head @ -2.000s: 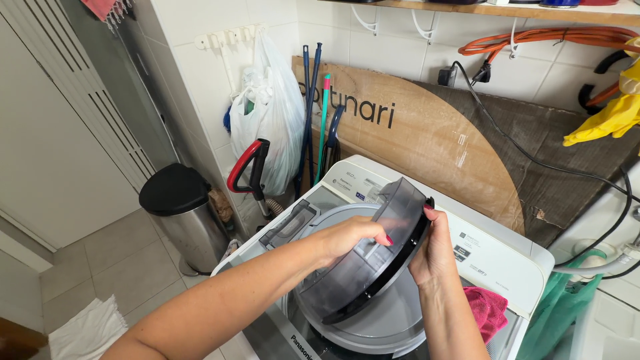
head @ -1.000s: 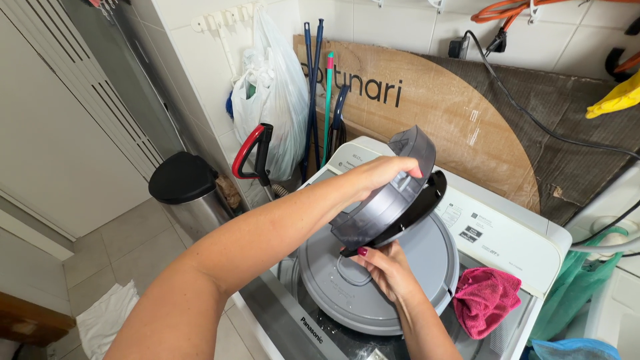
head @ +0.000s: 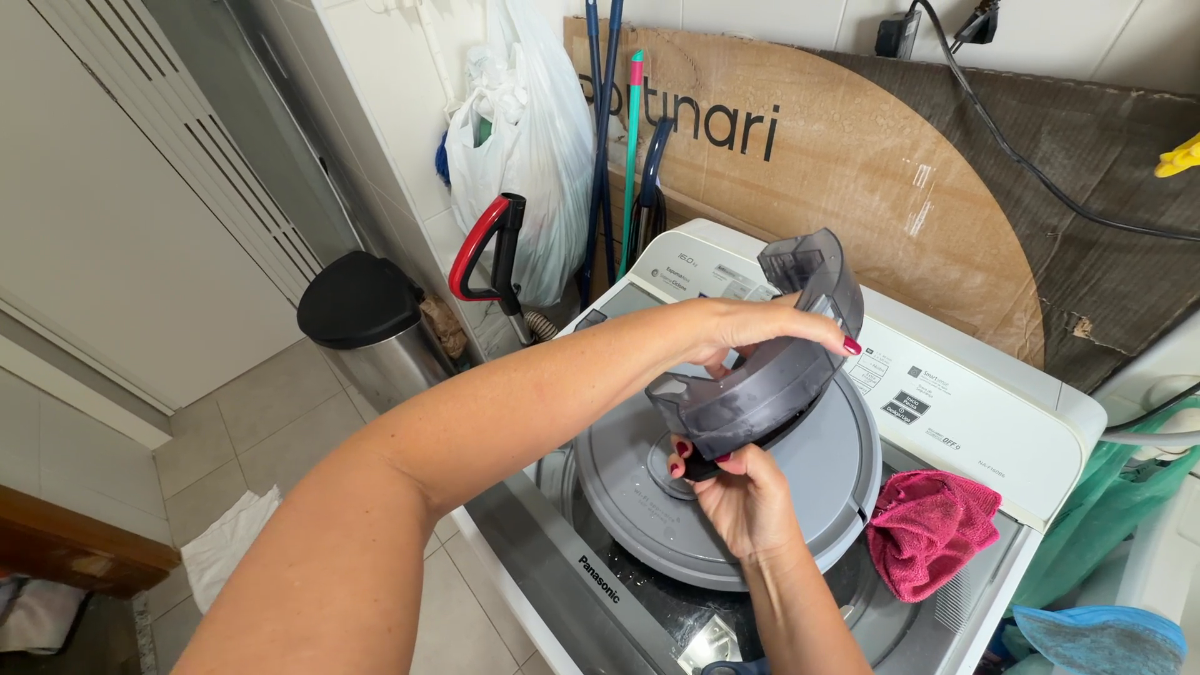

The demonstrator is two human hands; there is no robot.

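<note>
A smoky translucent plastic container with a curved wall (head: 750, 403) is tilted above a round grey plastic lid or disc (head: 647, 516). My left hand (head: 778, 333) reaches across from the left and grips the container's upper side, thumb on its outer wall. From below, my right hand (head: 741, 487) pinches its lower black edge. The grey disc lies on the glass lid of a white Panasonic top-load washing machine (head: 975, 412). Beside the disc, on the right, rests a crumpled magenta cloth (head: 933, 534). Water drops show on the machine's glass.
Behind the machine stands a cardboard sheet (head: 844, 169). A red and black handle (head: 487, 248), poles (head: 600, 159) and a hanging white plastic bag (head: 525, 141) are at back left. A steel bin with black lid (head: 361, 300) stands left; green plastic (head: 1078, 534) hangs right.
The container has turned in my hands, so its open inner side shows more now. Two seconds ago it was held more upright, with my right hand at its right rim; that hand is now beneath.
</note>
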